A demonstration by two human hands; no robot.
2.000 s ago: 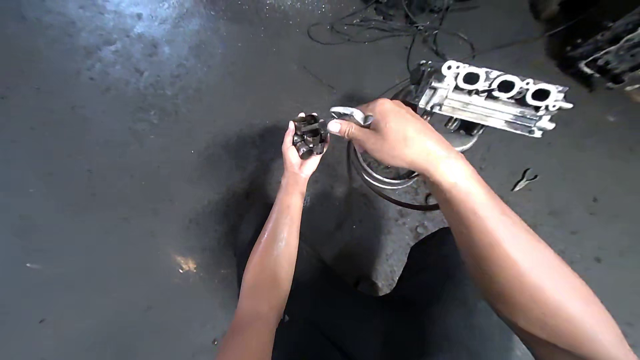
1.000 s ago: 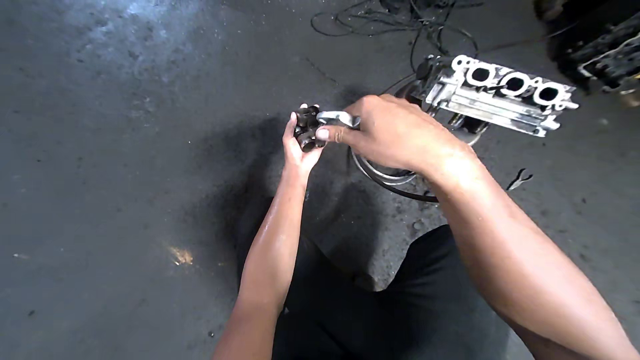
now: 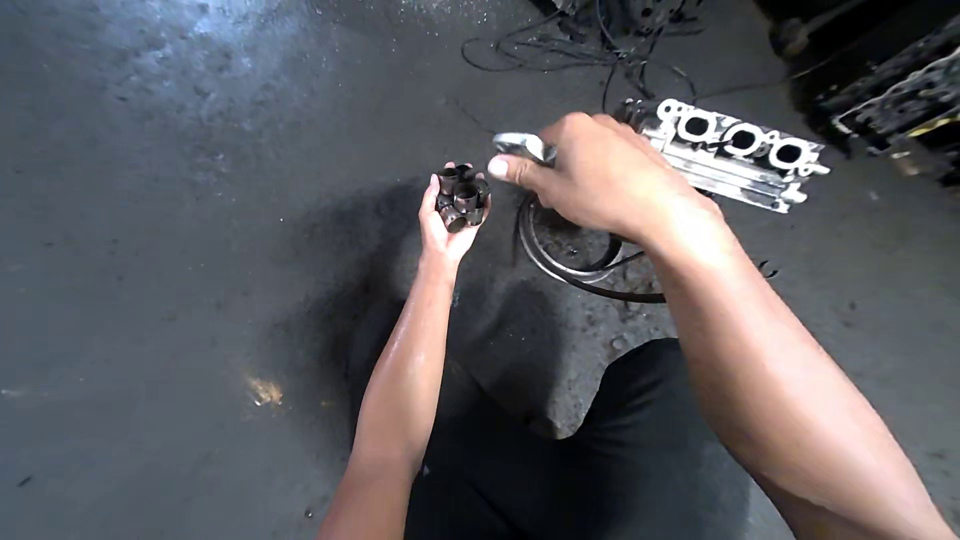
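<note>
Several small dark metal cups, which look like valve tappets, lie bunched in my left hand, its palm up and its fingers curled around them. To their right, my right hand grips a shiny metal tool with a curved, ring-like end; most of the tool is hidden in the fist. The tool's end is above and to the right of the cups, apart from them. Beyond my right hand lies an aluminium cylinder head with three round ports facing up, partly covered by the hand.
Coiled hoses lie on the dark floor under my right forearm. Thin black cables tangle at the top. Greasy engine parts stand at the upper right. A small tool's tip shows right of my right forearm.
One second ago the tool's end was over the cups; my right hand has since drawn it away to the right. My left hand still holds the cups.
</note>
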